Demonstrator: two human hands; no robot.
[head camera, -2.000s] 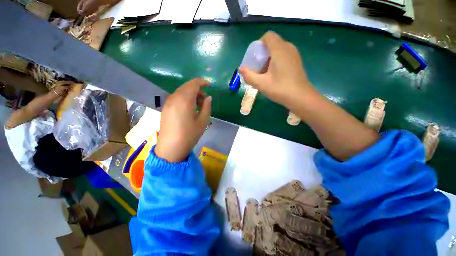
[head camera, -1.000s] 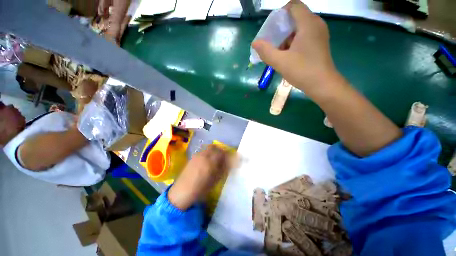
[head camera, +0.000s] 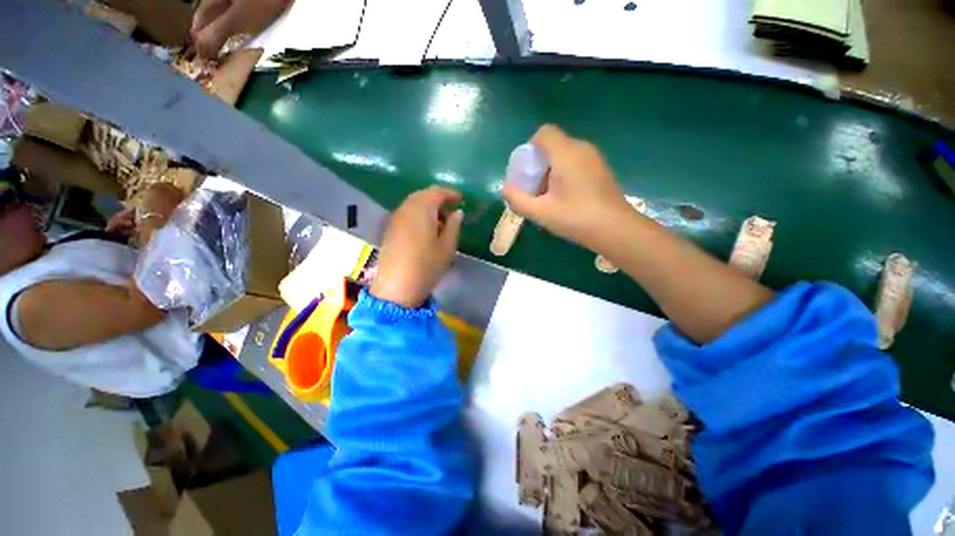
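Observation:
My right hand (head camera: 565, 188) is closed around a translucent whitish bottle (head camera: 527, 169), held over a flat tan piece (head camera: 506, 232) on the green conveyor belt (head camera: 387, 115). The bottle hides the piece's upper end. My left hand (head camera: 418, 245) is at the belt's near edge, left of that piece, fingers curled and apart, with nothing visible in it. More tan pieces (head camera: 752, 247) lie spaced along the belt to the right, one partly behind my right forearm. A loose pile of tan pieces (head camera: 618, 461) lies on the white surface in front of me.
A yellow-orange round holder (head camera: 308, 359) lies left of my left sleeve. A grey metal frame (head camera: 209, 120) crosses the upper left. A cardboard box with a clear plastic bag (head camera: 194, 257) and a person (head camera: 89, 314) are at the left. Card sheets (head camera: 804, 23) lie across the belt.
My left hand has moved up from the yellow card to the belt's edge. My right hand and the bottle have come down over the tan piece. The blue cylinder part beside it no longer shows.

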